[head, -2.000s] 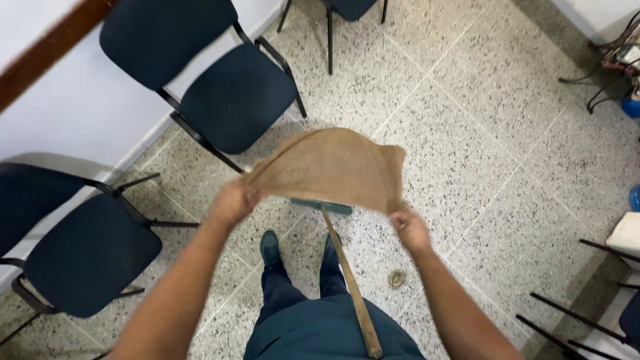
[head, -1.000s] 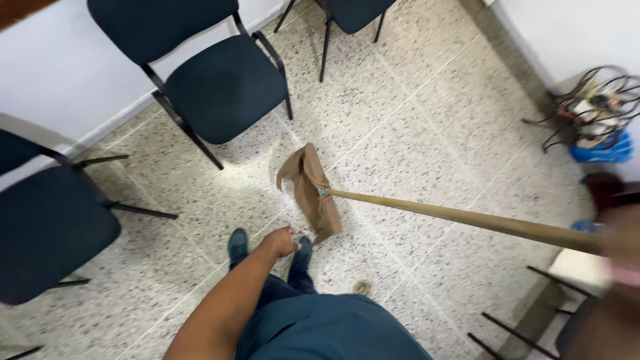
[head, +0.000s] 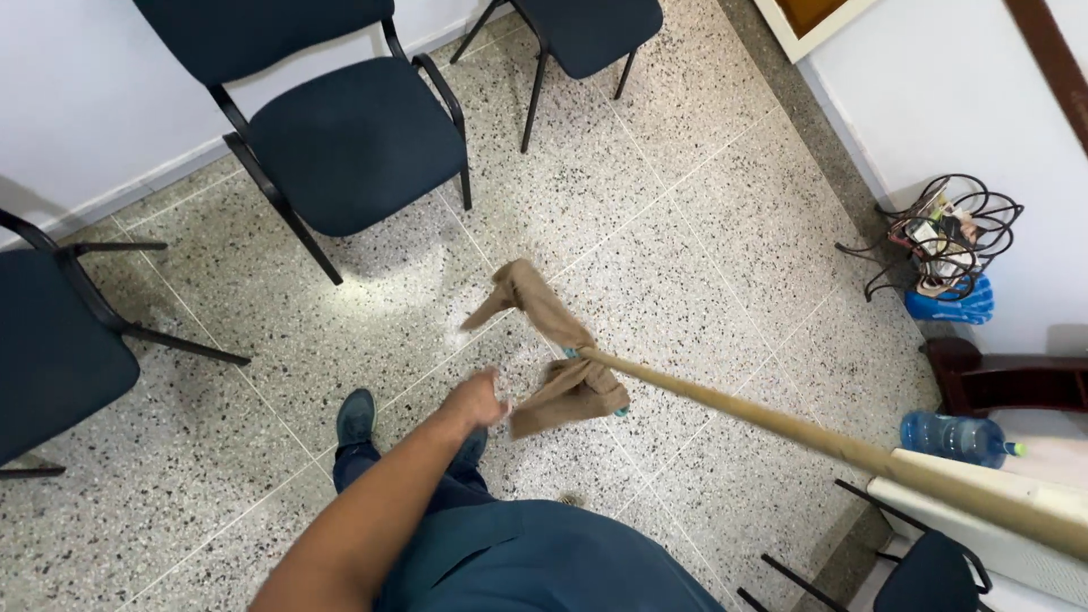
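Observation:
A brown cloth (head: 552, 310) is wrapped around the head of a floor squeegee or mop, whose teal ends (head: 621, 411) peek out. From that head a long wooden handle (head: 748, 412) slants to the lower right and leaves the frame. My left hand (head: 478, 398) is beside the cloth's lower flap, blurred; whether its fingers touch the cloth or are closed cannot be told. My right hand is outside the view.
Dark padded chairs stand at the left (head: 51, 340), upper left (head: 357, 144) and top (head: 586, 34). At the right are a wrought-iron rack (head: 952, 238), a blue water jug (head: 956, 438) and another chair (head: 926, 578). Speckled tile floor (head: 680, 280) lies between them.
The cloth, stretched between both hands two seconds ago, now hangs around the tool's head. The handle has swung from my body out to the right. My right hand has left the view.

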